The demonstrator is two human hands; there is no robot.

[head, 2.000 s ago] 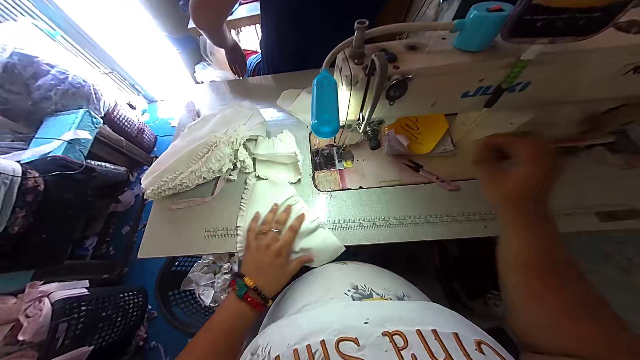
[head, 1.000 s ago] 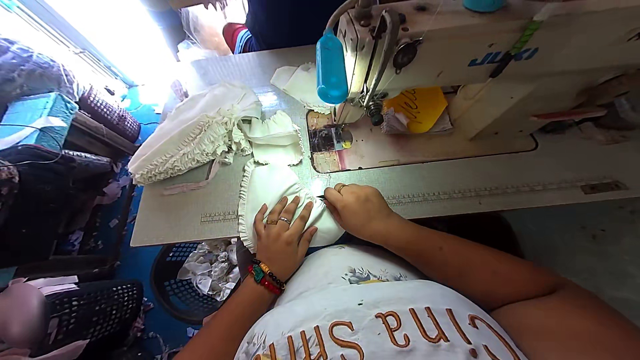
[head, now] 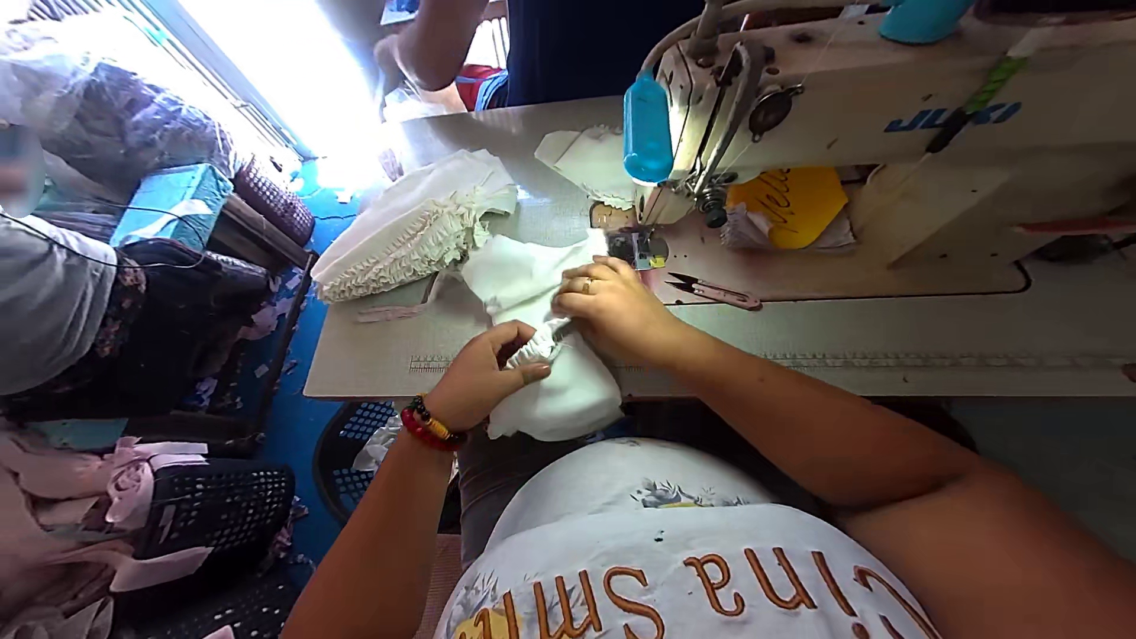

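My left hand (head: 484, 373) pinches the ruffled edge of a white fabric piece (head: 568, 395) at the table's front edge. My right hand (head: 621, 311) lies on the same fabric, fingers curled over it, just in front of the needle area of a Juki sewing machine (head: 950, 115). A small dark thing shows between the hands, too hidden to name. Thread snips with a pink handle (head: 714, 291) lie on the machine bed, right of my right hand. White ruffled fabric (head: 417, 231) is heaped at the left of the table, and another white piece (head: 590, 164) lies behind the needle.
A blue plastic guard (head: 649, 129) hangs by the machine head. A yellow card with writing (head: 790, 206) rests on cloth under the arm. Below the table stands a dark basket (head: 346, 457) with scraps; another basket (head: 222, 506) holds pink cloth. A person (head: 603, 49) is across the table.
My right hand has come from the right onto the fabric and moved toward the needle. My left hand has gone from lying flat to pinching the ruffled edge. The fabric is now folded and bunched.
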